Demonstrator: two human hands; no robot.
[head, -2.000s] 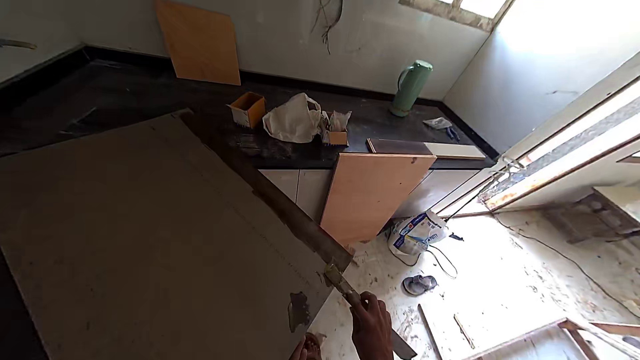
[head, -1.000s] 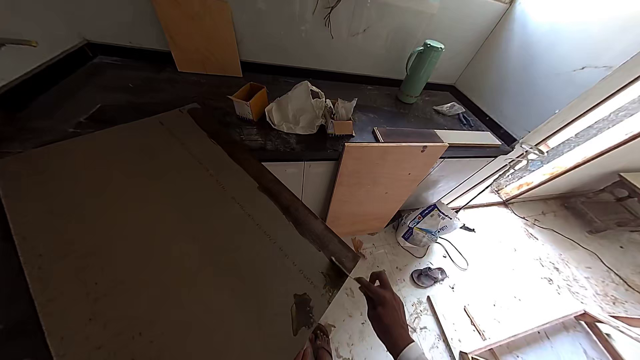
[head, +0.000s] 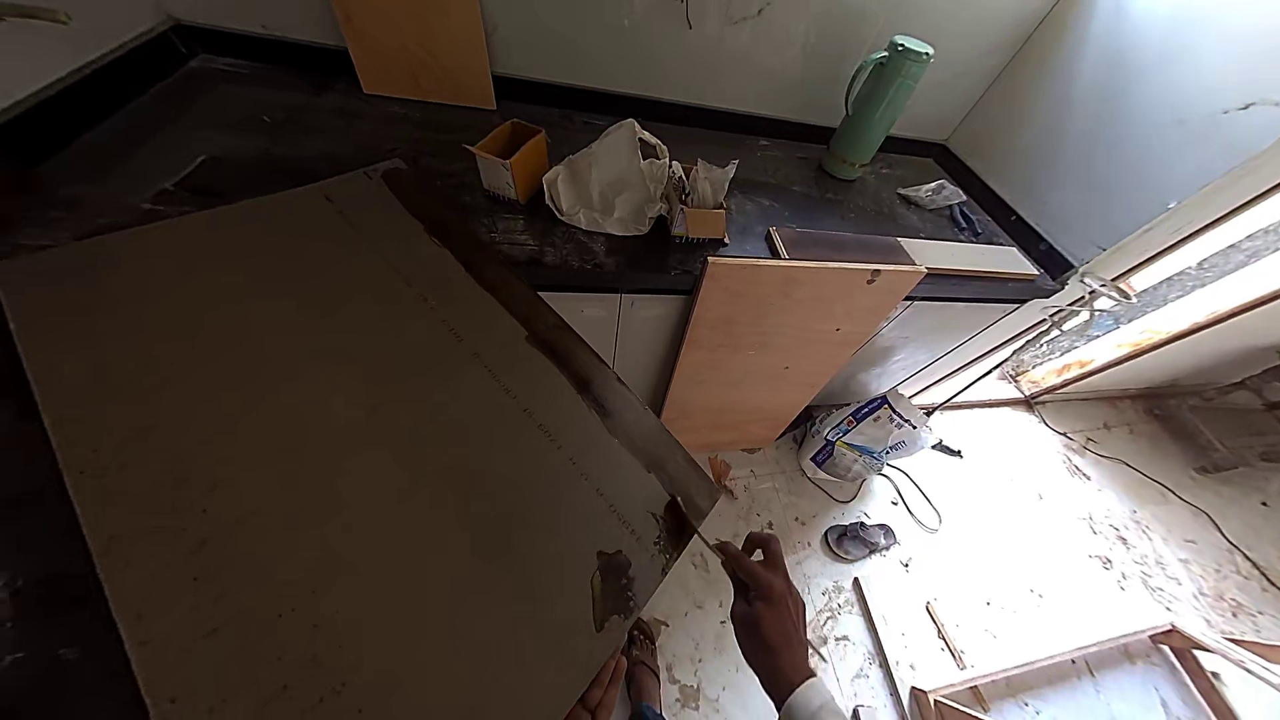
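A large grey-brown board (head: 330,450) with a printed line lies at a slant over the dark countertop. Wet brown adhesive (head: 560,350) coats a strip along its right edge, and a brown patch (head: 612,588) sits near its lower right corner. In my right hand (head: 768,610) is a thin spreading tool (head: 706,540), seen nearly edge-on, its end at the adhesive by that corner. My left hand (head: 598,692) is at the board's lower edge, fingers against it; most of that hand is hidden or out of view.
On the countertop (head: 770,205) stand a green vacuum flask (head: 880,105), an open cardboard box (head: 512,160) and a white bag (head: 610,180). A plywood panel (head: 790,350) leans on the cabinets. A putty bag (head: 865,440), a sandal (head: 860,540), a cable and a wooden frame (head: 1050,655) are on the floor.
The spreading tool, seen broad-side two seconds ago, is now turned nearly edge-on in my right hand. Its end stays around the board's right corner.
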